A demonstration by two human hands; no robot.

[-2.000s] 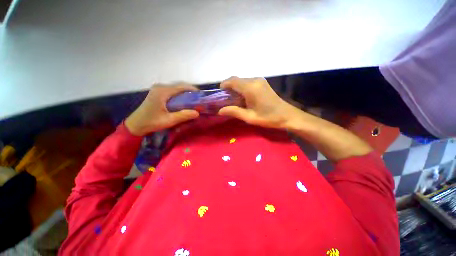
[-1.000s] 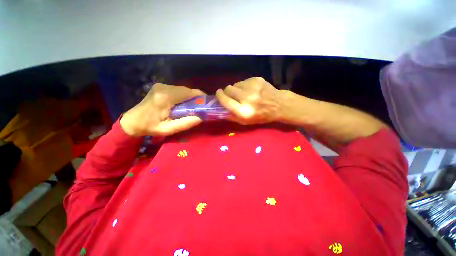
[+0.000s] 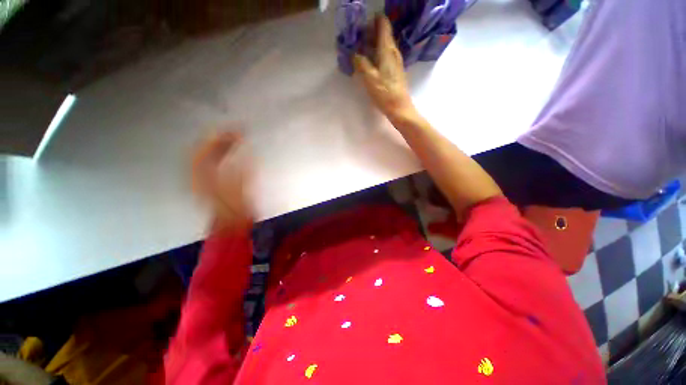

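A group of purple looped cord bundles in darker card sleeves [image 3: 434, 34] lies on the white table [image 3: 316, 128] at the top, right of centre. My right hand [image 3: 385, 71] reaches to the left side of this group, its fingers against the bundles. Whether it grips one cannot be told. My left hand [image 3: 224, 169] is strongly blurred over the table, left of centre. I cannot tell whether it holds anything. Faint, nearly transparent shapes lie on the table at upper left, too unclear to name.
A person in lilac [image 3: 609, 98] stands at the right. More dark purple pieces [image 3: 555, 10] lie at the top right. An orange-red object [image 3: 560, 237] and a blue object [image 3: 651, 203] are below the table at the right, by a checked floor. The table edge runs diagonally before me.
My hands have parted from the purple bundle they held together at the table edge. My right hand has moved up to the group; my left is over the table. The held bundle is no longer seen between them.
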